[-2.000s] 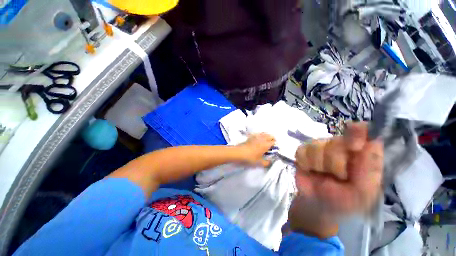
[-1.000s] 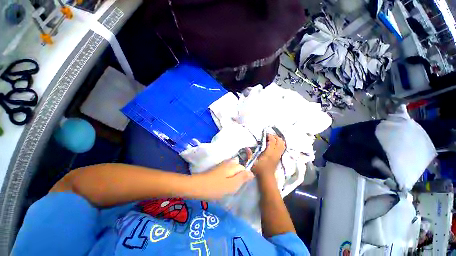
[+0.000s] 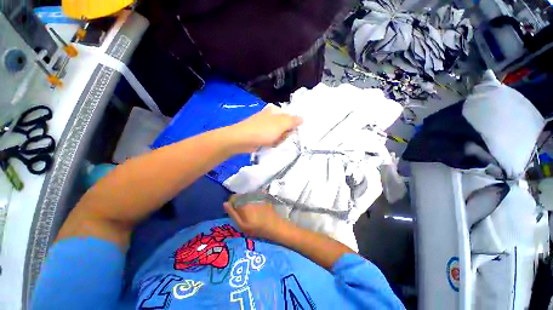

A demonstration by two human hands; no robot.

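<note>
A white cloth bundle [image 3: 348, 118] lies on my lap and beyond my knees, with a narrow grey strip [image 3: 324, 152] across its gathered middle. My left hand [image 3: 273, 127] is closed at the bundle's upper left edge; its fingertips are hidden, and whether it grips cloth or a strip end is unclear. My right hand [image 3: 254, 217] is closed on a grey strip close to my shirt. That strip runs rightward from the hand over the lower folds of the bundle.
Blue plastic bin [image 3: 209, 115] behind my left forearm. White machine table [image 3: 79, 79] at left, with black-handled shears [image 3: 37, 145]. Person in dark maroon clothing [image 3: 254, 36] ahead. Grey cut pieces [image 3: 403, 36] on the floor. White and dark cloth [image 3: 503, 121] on a pale surface at right.
My hands were together at the bundle's middle; the left has moved up and away, the right down towards my shirt with the strip. The strip across the bundle now shows.
</note>
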